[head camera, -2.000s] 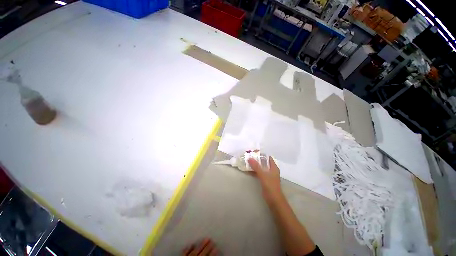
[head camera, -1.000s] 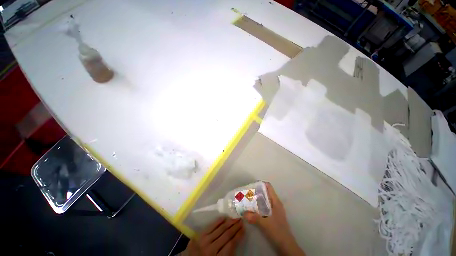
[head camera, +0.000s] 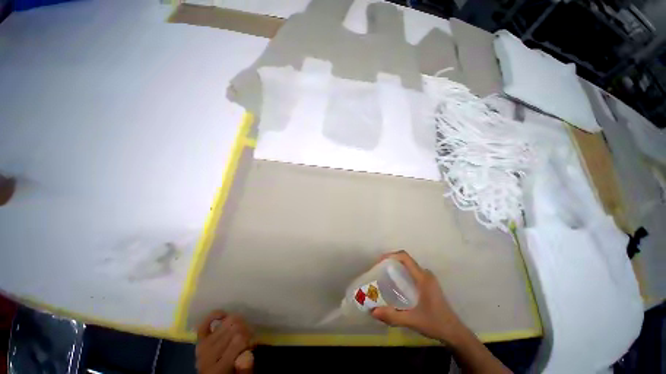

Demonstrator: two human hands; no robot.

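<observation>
A clear glue bottle [head camera: 378, 289] with red and orange diamond marks is in my right hand [head camera: 423, 299], tilted with its thin nozzle pointing down and left, near the front edge of the grey-beige table covering [head camera: 328, 219]. My left hand [head camera: 224, 343] is at the table's front edge, left of the nozzle, with its fingers curled; whether it holds anything cannot be told. A white cut panel [head camera: 350, 157] with two straps and a scooped opening lies flat beyond the hands, its straight edge towards me.
Tangled white strips [head camera: 485, 157] lie right of the panel. Stacked white panels [head camera: 584, 292] hang over the right edge, near a small black object [head camera: 637, 242]. Yellow tape [head camera: 212, 219] borders the covering. Grey-beige panels [head camera: 328, 33] lie at the far side.
The view has turned right. The bottle, first by the white panel, is now near the table's front edge. My left hand has moved apart from the bottle and its fingers are more curled.
</observation>
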